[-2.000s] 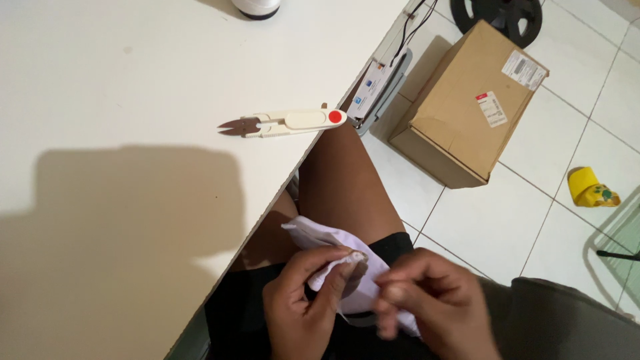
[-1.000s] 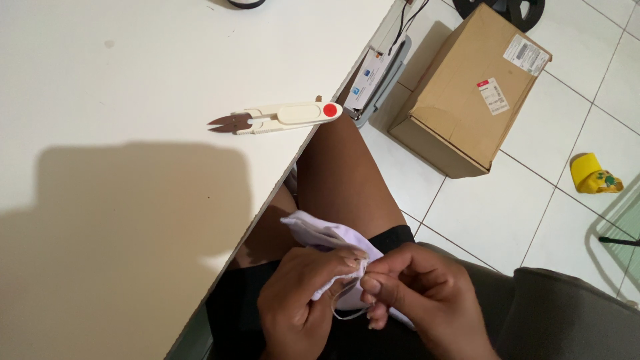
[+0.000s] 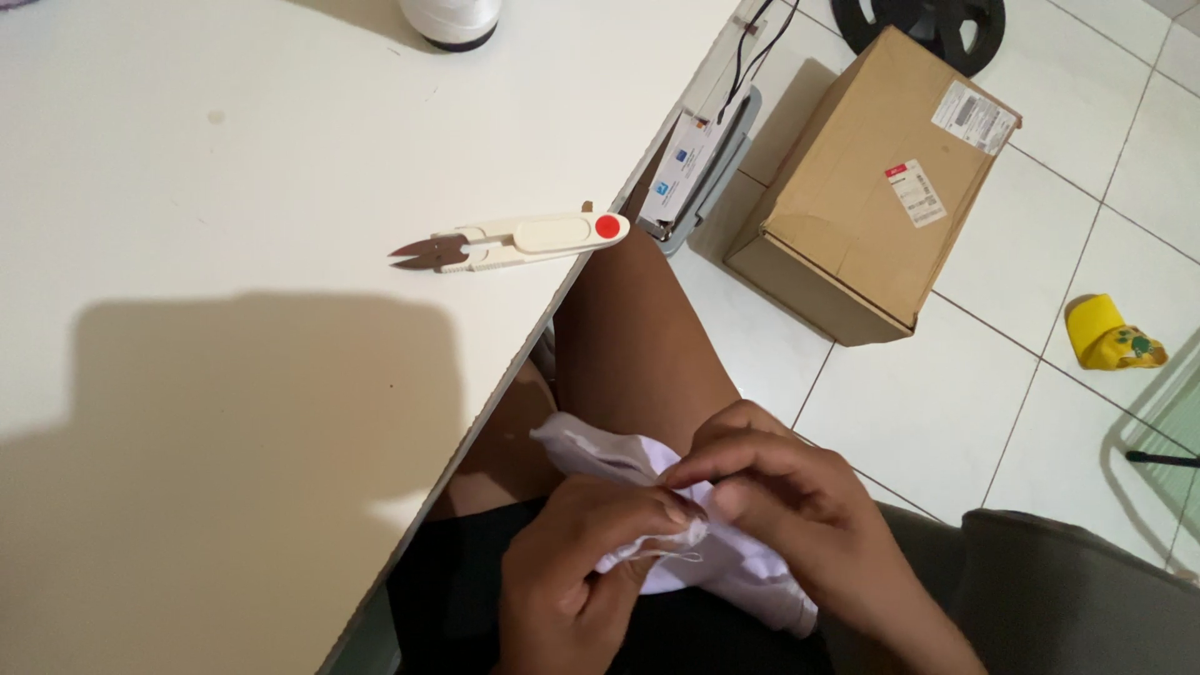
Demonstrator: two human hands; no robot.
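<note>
Over my lap, my left hand (image 3: 595, 562) pinches a gathered edge of a pale lilac cloth (image 3: 750, 562) between thumb and fingers. A loop of white thread (image 3: 680, 557) hangs by that edge. My right hand (image 3: 797, 487) is just to the right, its index fingertip at the cloth near my left thumb; whether it grips cloth or thread cannot be told. Thread snips (image 3: 525, 241) with cream handles, a red dot and dark blades lie on the white table (image 3: 234, 187), their handle end at its edge. A spool of white thread (image 3: 454, 19) stands at the table's far side.
The table edge runs diagonally beside my lap. Beyond it on the tiled floor are a cardboard box (image 3: 872, 187) with labels, a black wheel-like base (image 3: 975, 37), a grey device with cables (image 3: 703, 178) and a yellow cap (image 3: 1111, 336). A dark cushioned seat (image 3: 1059, 581) is at lower right.
A second ago my right fingertips were pinched together at the gathered edge; now its thumb and index finger are apart. My left hand keeps holding the cloth.
</note>
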